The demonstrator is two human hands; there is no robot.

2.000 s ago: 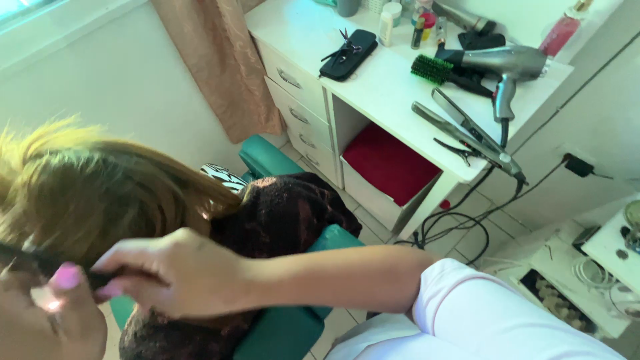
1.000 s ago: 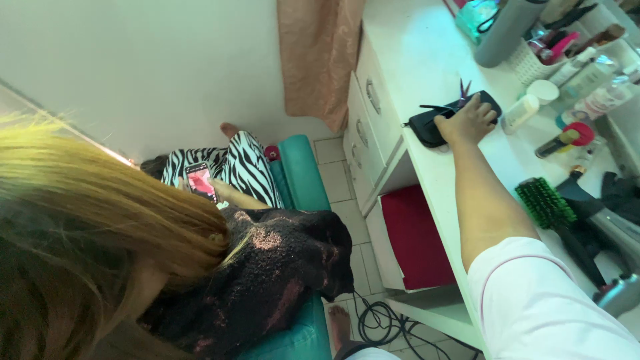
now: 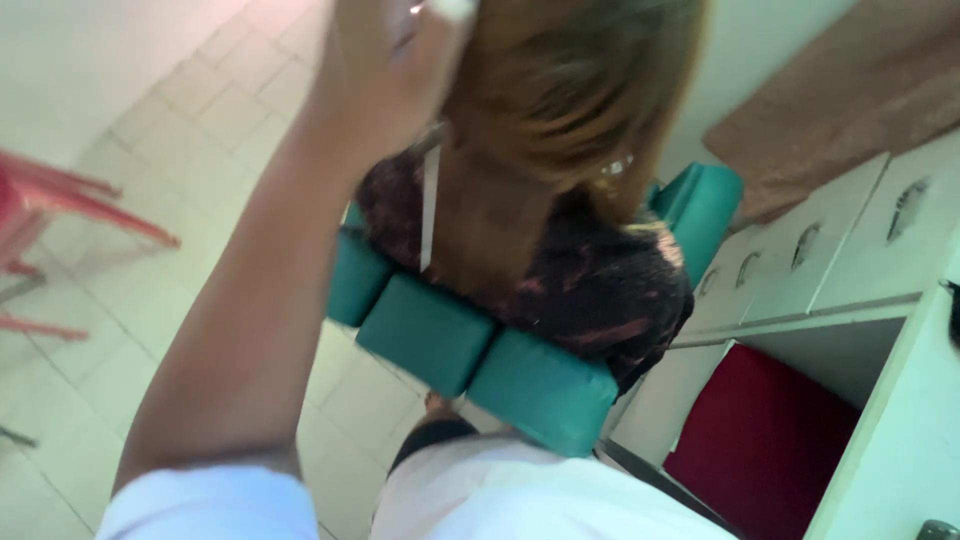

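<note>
My left hand [image 3: 390, 86], blurred by motion, is raised at the top, beside the left side of a seated person's light-brown, straight hair [image 3: 585, 82]. Its fingers are partly cut off by the frame edge, and a small dark, shiny patch shows between them; I cannot tell whether the hand holds it. Below the hand, a thin pale strip [image 3: 430, 206] hangs down over the person's dark, patterned cape or top [image 3: 592, 277]; what it is, I cannot make out. My right hand is out of the frame.
The person sits in a teal padded chair [image 3: 540, 390]. Right of it stand white drawers [image 3: 847, 240] and a shelf with a dark red item [image 3: 757, 442]. A brown curtain [image 3: 840, 97] hangs behind. Red plastic stool legs [image 3: 97, 206] show at left on the tiled floor.
One second ago my right hand lay on a black case on the white counter; now it is out of view. My left hand has come into view by the hair. The view has swung left.
</note>
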